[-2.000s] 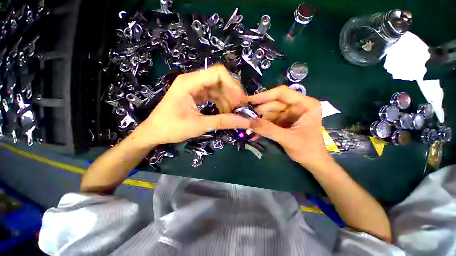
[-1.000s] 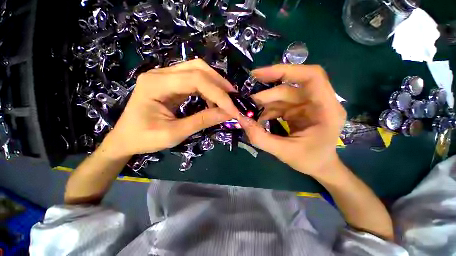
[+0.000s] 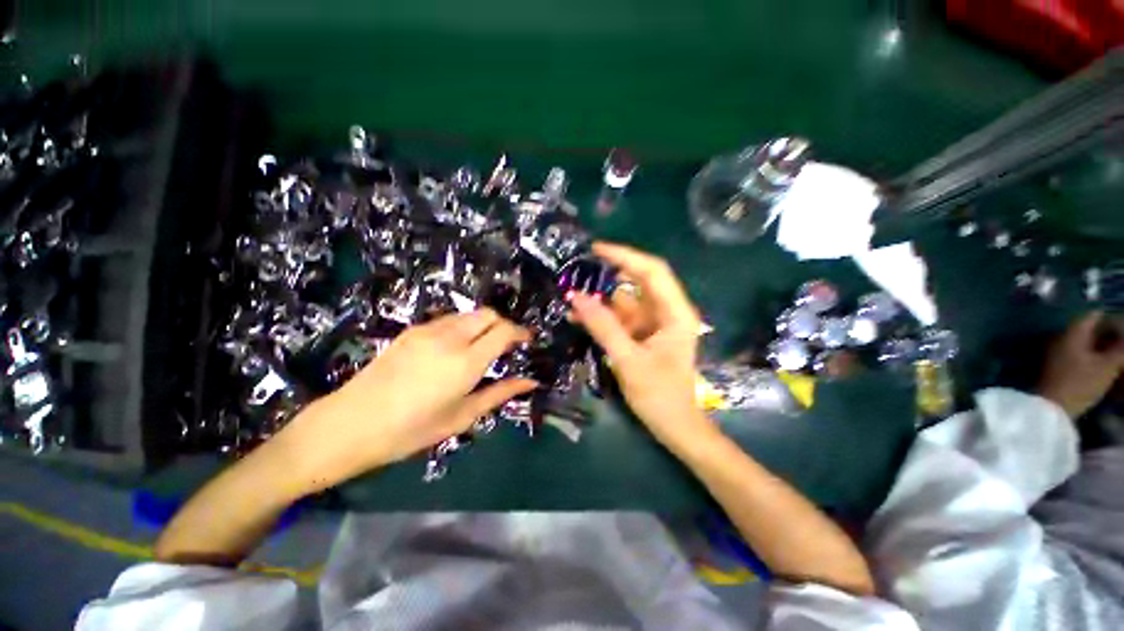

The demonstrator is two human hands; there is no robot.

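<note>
My right hand (image 3: pixel 653 339) holds a small round dark piece (image 3: pixel 587 279) with a glossy face and pink glints between thumb and fingers, over the right side of the heap. My left hand (image 3: pixel 425 376) is lower left of it, at the near side of a tangled heap of black pieces with shiny metal ends (image 3: pixel 296 228). Its thumb and fingers are apart at the heap; whether they touch a piece I cannot tell.
A black compartment tray (image 3: pixel 93 358) is at left. A glass bottle (image 3: pixel 727 197), white paper (image 3: pixel 826 212), a cluster of silver-topped pots (image 3: pixel 801 323) and a yellow piece (image 3: pixel 798 390) are at right. A metal post (image 3: pixel 1017 136) and another person's hand (image 3: pixel 1085 360) are further right.
My left hand has let go of the dark piece and moved down-left to the heap. My right hand keeps the piece. The view has shifted, showing more of the far bench and a neighbour.
</note>
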